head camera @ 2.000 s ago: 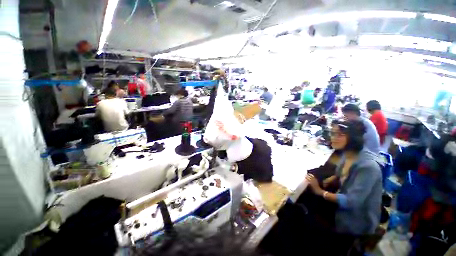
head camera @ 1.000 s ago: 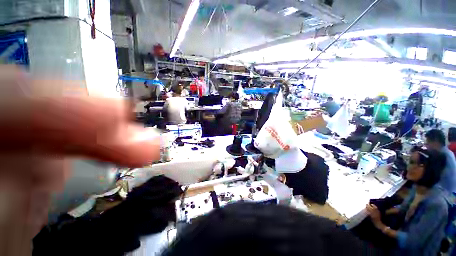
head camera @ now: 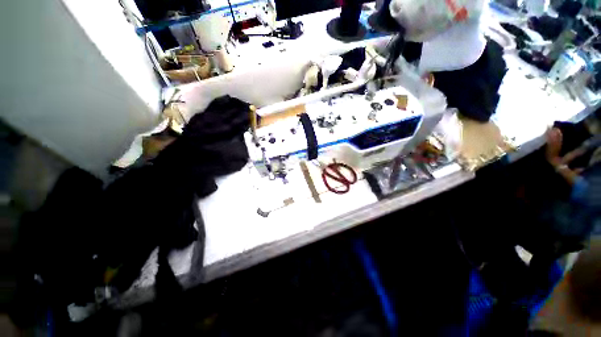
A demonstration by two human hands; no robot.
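The white sewing machine (head camera: 343,128) stands on the white table, with a black strip (head camera: 308,136) draped over its head. A large heap of black cloth (head camera: 151,187) lies left of it and hangs over the table's near edge. Red-handled scissors (head camera: 339,177) lie in front of the machine, right of a narrow tan bar (head camera: 310,182). The needle area (head camera: 275,170) has no hand at it. A blurred skin-toned shape is cut off at the lower right edge; I cannot tell if it is my right hand. My left hand is not in view.
A clear plastic bag (head camera: 410,172) with dark contents lies right of the scissors. A small dark-tipped piece (head camera: 265,212) lies near the front. Black thread cones (head camera: 347,23) and a white bag (head camera: 455,46) stand behind. Another person's hand (head camera: 555,143) shows at right. Blue crates (head camera: 484,303) are below.
The view has tilted down onto the table. The large blurred hand seen at the left one second ago has left the view there. A blurred skin-toned shape now shows at lower right.
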